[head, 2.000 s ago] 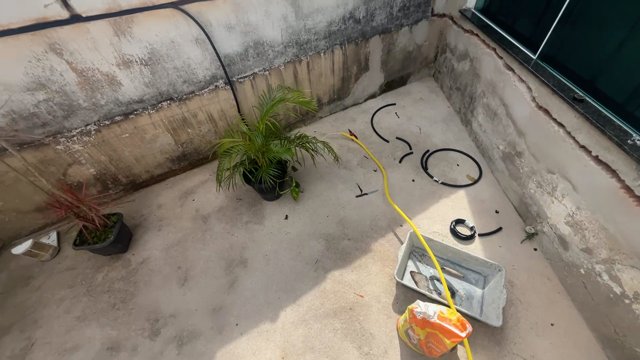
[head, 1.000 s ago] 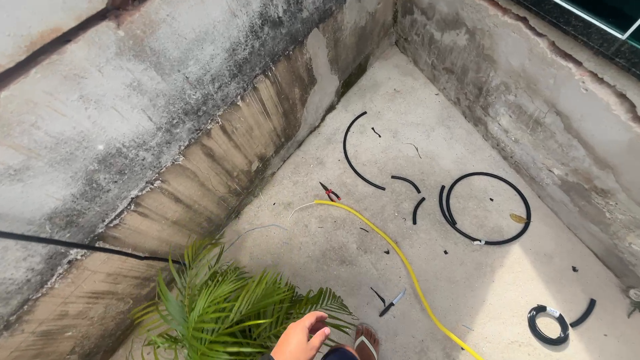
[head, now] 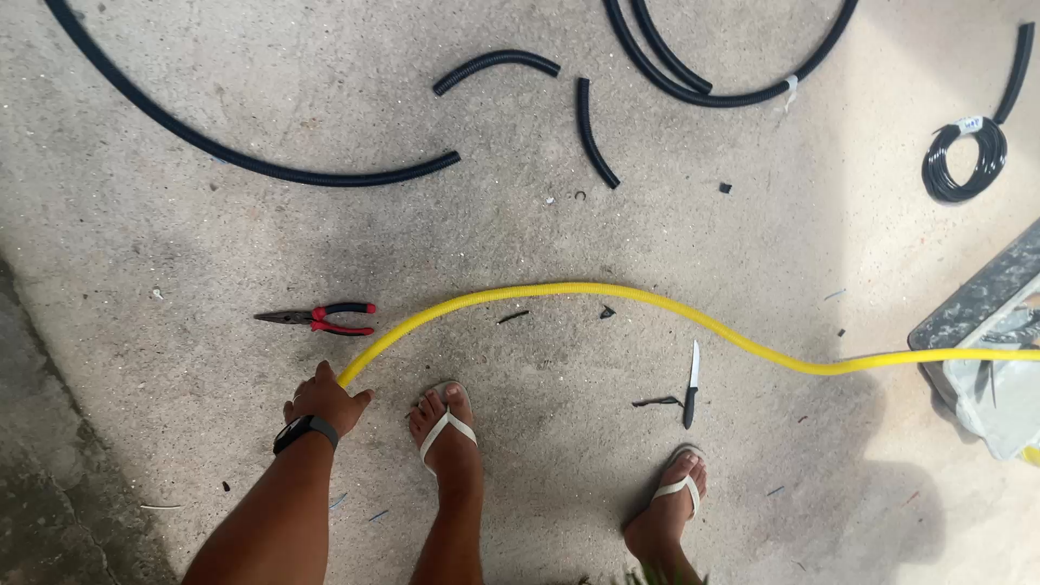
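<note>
My left hand (head: 325, 402), with a dark watch on its wrist, is at the near end of the yellow corrugated conduit (head: 569, 288). Its fingers reach down over that end, and whether they have closed on it cannot be told. From there the conduit curves right across the concrete floor to the grey tray. Long-nose pliers (head: 317, 318) with red and black handles lie just beyond the hand, jaws pointing left. A knife (head: 691, 390) with a black handle lies right of my feet, beside a dark scrap (head: 658, 401). My right hand is out of view.
Black corrugated conduit pieces (head: 325, 179) and a large black conduit loop (head: 731, 101) lie farther out. A coil of black wire (head: 964, 162) is at the right, above the grey tray (head: 967, 301). My sandalled feet (head: 451, 439) stand near. A wall base (head: 49, 455) runs along the left.
The view has moved down and closer to the floor. My left hand, beside the potted palm one second ago, is now at the yellow conduit's end near the pliers.
</note>
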